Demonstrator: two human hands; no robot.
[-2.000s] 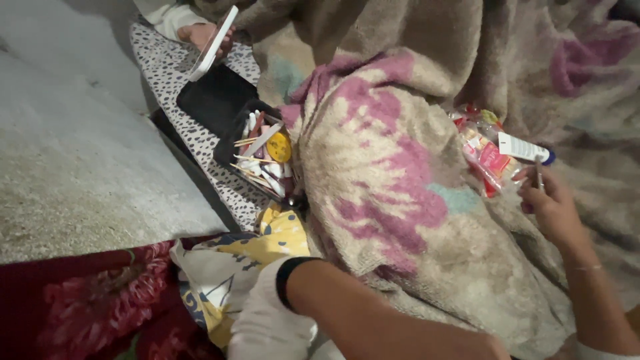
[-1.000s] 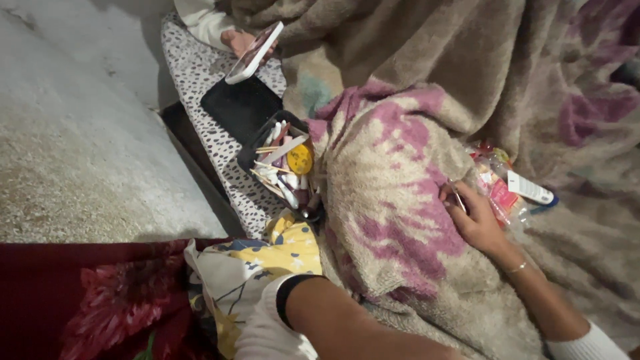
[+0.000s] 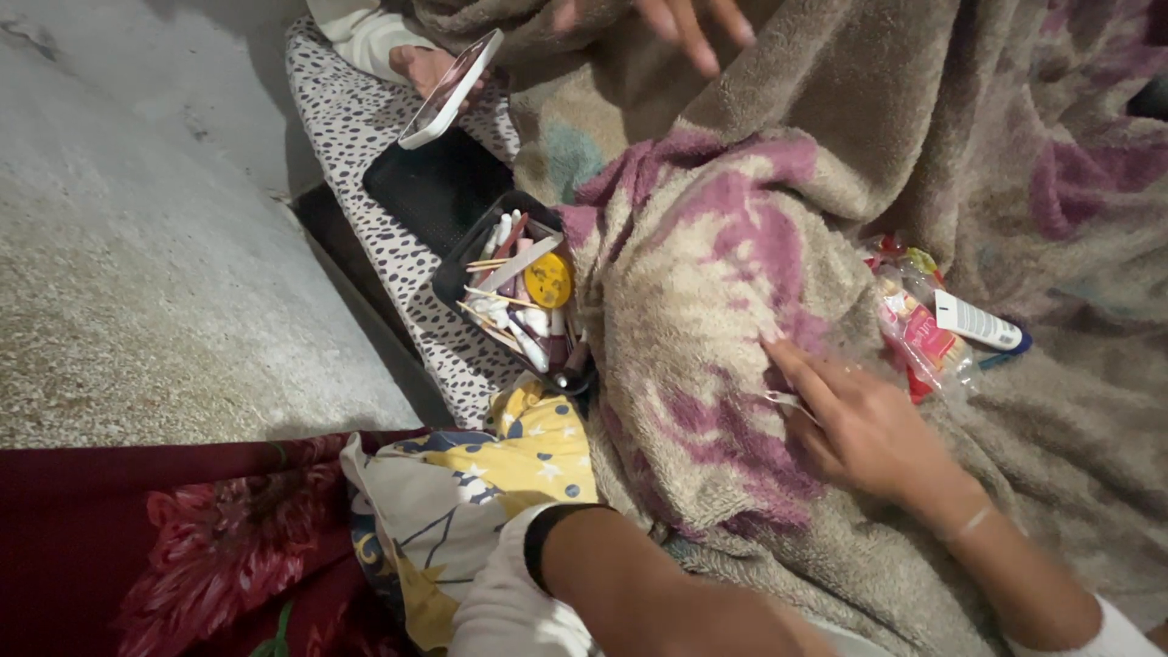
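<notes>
My right hand (image 3: 862,424) is over the beige and purple fleece blanket (image 3: 693,310), its index finger extended toward the cloth. A thin white object (image 3: 783,399) shows between the thumb and the other fingers; its kind is unclear. From the bottom edge my left forearm (image 3: 639,575), in a white sleeve with a black cuff band, reaches rightward, and the hand is out of frame. An open black case (image 3: 447,274) left of the blanket mound holds cotton swabs, wooden sticks, a nail file (image 3: 525,260), small bottles and a round yellow container (image 3: 548,280).
Right of my right hand lie a clear plastic packet (image 3: 926,333) and a white tube with a blue cap (image 3: 981,324). Another person's hand (image 3: 424,68) holds a white phone (image 3: 452,89) at upper left. Blurred fingers (image 3: 689,27) show at the top edge. A rough wall (image 3: 137,228) stands left.
My right hand has moved left from beside the packet and tube to the middle of the blanket. Blurred fingers have appeared at the top edge.
</notes>
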